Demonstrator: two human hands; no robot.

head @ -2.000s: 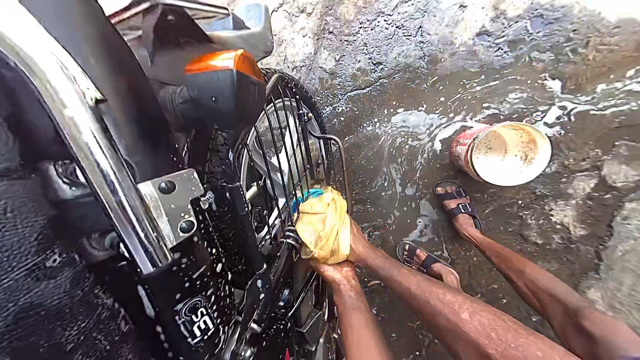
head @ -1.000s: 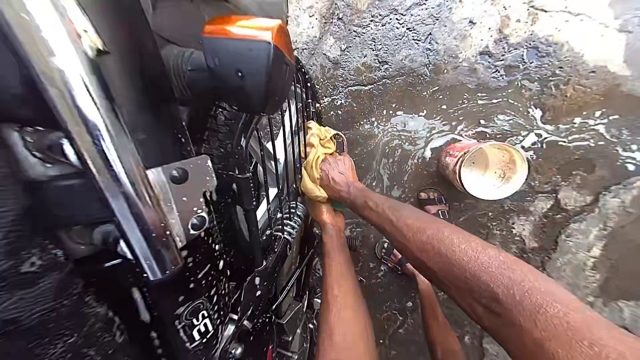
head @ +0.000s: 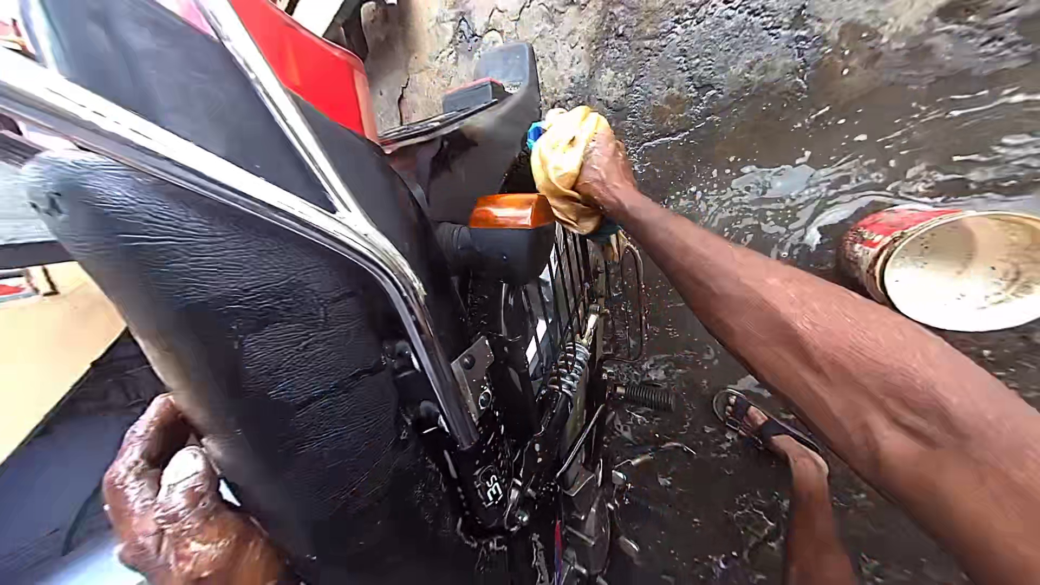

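Note:
My right hand (head: 608, 175) grips a wet yellow cloth (head: 565, 162) beside the motorcycle's rear fender (head: 471, 154), just above the orange turn signal (head: 510, 213). A bit of blue shows at the cloth's edge. At the lower left, my left hand (head: 183, 496) is wet with suds, its fingers curled at the side of the black motorcycle seat (head: 268, 341); whether it grips the seat's edge is not clear. A chrome grab rail (head: 325, 231) runs along the seat. Below the signal are the metal side guard (head: 573, 276) and the coil shock absorber (head: 571, 370).
A red and white plastic bucket (head: 902, 244) lies tilted on the wet, soapy ground (head: 756, 179) at the right. A sandalled foot (head: 756, 418) stands near the motorcycle's footpeg (head: 646, 396). A rough concrete wall (head: 561, 49) rises behind the rear fender.
Both hands were together at the cloth by the side guard. Now the right hand holds the cloth up by the turn signal and fender, and the left hand is across the seat. The view has shifted.

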